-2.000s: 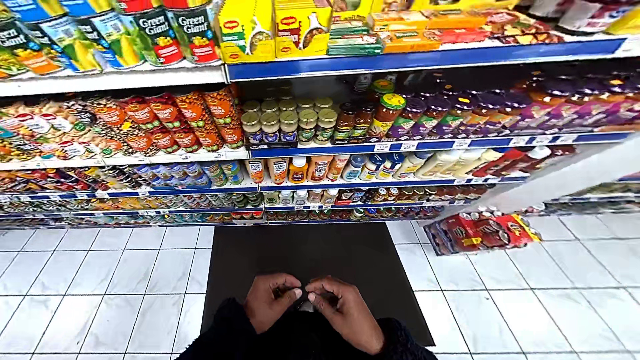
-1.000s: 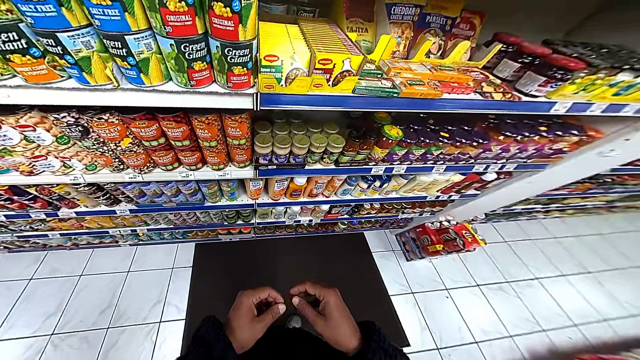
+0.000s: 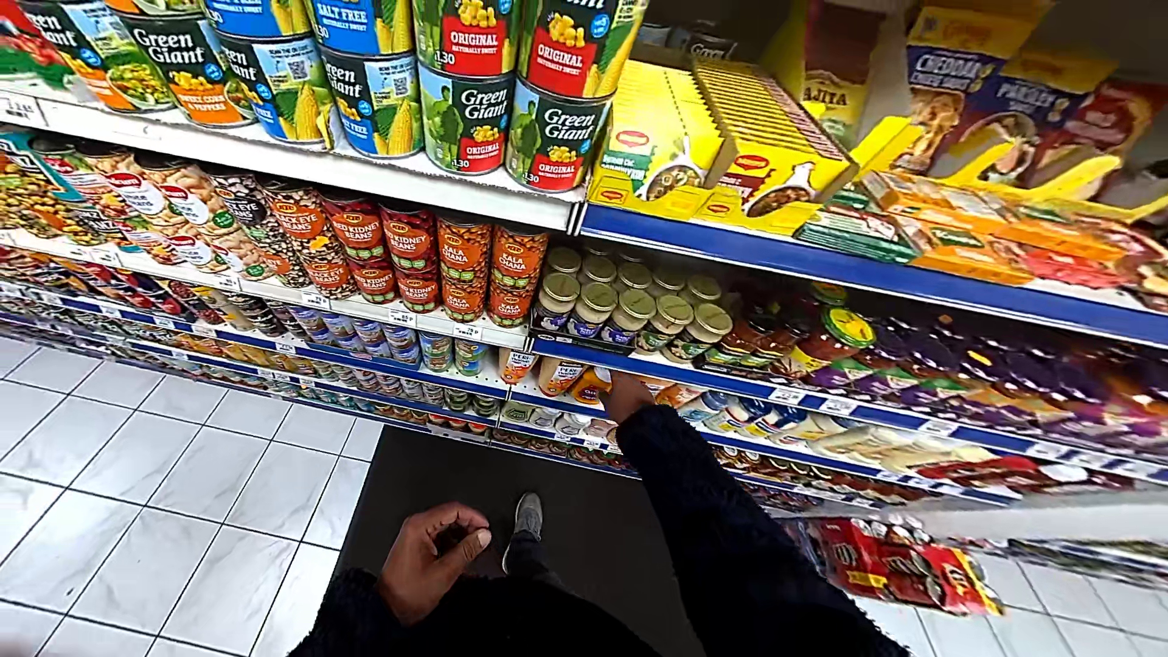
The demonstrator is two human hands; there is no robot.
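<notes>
My right hand reaches into the shelf below the glass jars, touching or right beside an orange squeeze bottle. Its fingers are mostly hidden, so whether it grips the bottle cannot be told. More orange bottles stand to its left, and white bottles with blue labels to its right. My left hand hangs low over the dark mat, holding nothing, thumb and fingers curled with a gap between them. Jars with pale lids stand on the shelf just above my right hand.
Green Giant corn cans and yellow Maggi packets fill the upper shelf. Below are bean cans and dark-lidded jars. A blue shelf edge juts out above my right forearm. Red packs sit low at the right. A dark mat covers floor tiles.
My right hand has moved away from my left hand and forward into the shelf with the orange bottles. My left hand stays low. The view has come closer to the shelves.
</notes>
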